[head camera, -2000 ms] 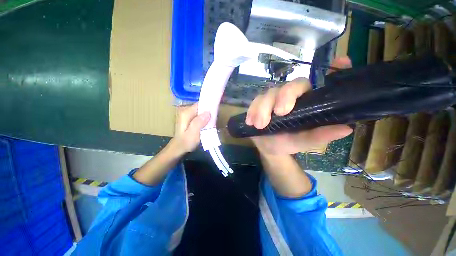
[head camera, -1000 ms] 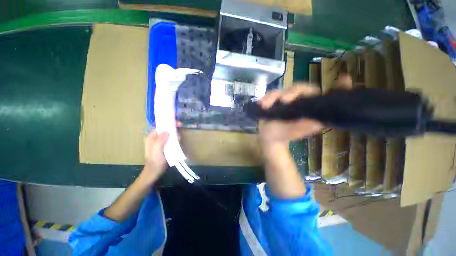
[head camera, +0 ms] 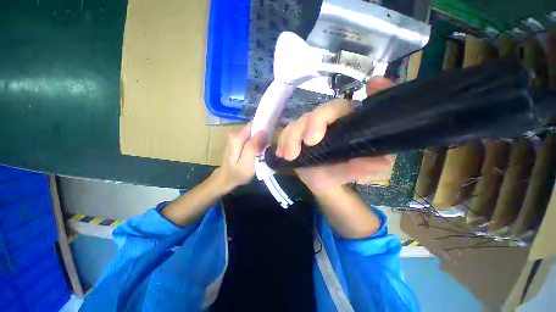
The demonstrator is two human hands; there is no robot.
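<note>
My left hand [head camera: 241, 156] grips a curved pink-and-white housing [head camera: 272, 109] near its narrow lower end. Its flared white end points up and away, and thin white prongs stick out below my fingers. My right hand [head camera: 329, 143] is closed around a thick black electric screwdriver [head camera: 420, 116] lying nearly level. The driver's front end is at the housing's lower end, beside my left fingers. The tip itself is too small to make out. The silver screw feeder [head camera: 366, 30] stands behind, its front partly hidden by the housing and my right hand.
A blue tray [head camera: 220, 79] and a dark dotted mat [head camera: 261, 55] lie left of the feeder. A cardboard pad [head camera: 164, 85] lies on the green bench [head camera: 55, 91]. At the right stand several cardboard dividers [head camera: 457, 177] with thin wires trailing out.
The driver has moved from near the feeder's front to the housing's lower end. The housing and my left hand have shifted right in the picture, and the view has moved closer.
</note>
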